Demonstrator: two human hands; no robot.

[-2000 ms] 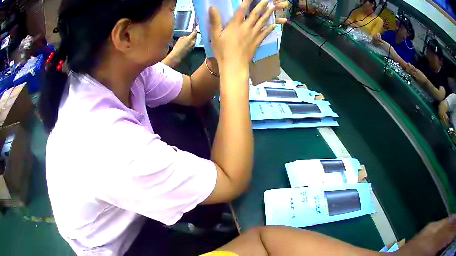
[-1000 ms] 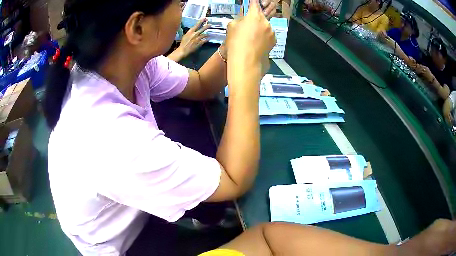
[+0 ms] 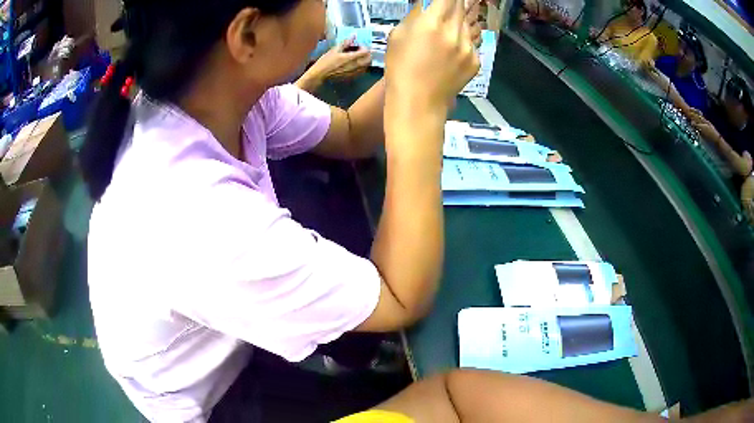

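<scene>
Neither of my hands is in view. One of my bare forearms, with a yellow sleeve edge, crosses the bottom and runs out at the lower right corner, its hand cut off. Just beyond it lies a pale blue flat carton (image 3: 546,339) with a dark printed picture. A white-faced flat carton (image 3: 533,283) lies behind it, its brown flap at the right end. Farther back is an overlapping pile of flat cartons (image 3: 496,176).
A neighbouring worker (image 3: 215,248) in a pale pink shirt sits close on the left, both hands raised around a partly hidden carton. Another hand (image 3: 343,62) is behind. The dark green conveyor (image 3: 612,190) curves along the right, with seated workers across it. Cardboard boxes (image 3: 33,240) stand far left.
The view has swung left, so the scene sits farther right. My hand, earlier at the lower right edge, has left the picture. The neighbour's raised carton has moved up, mostly out of view.
</scene>
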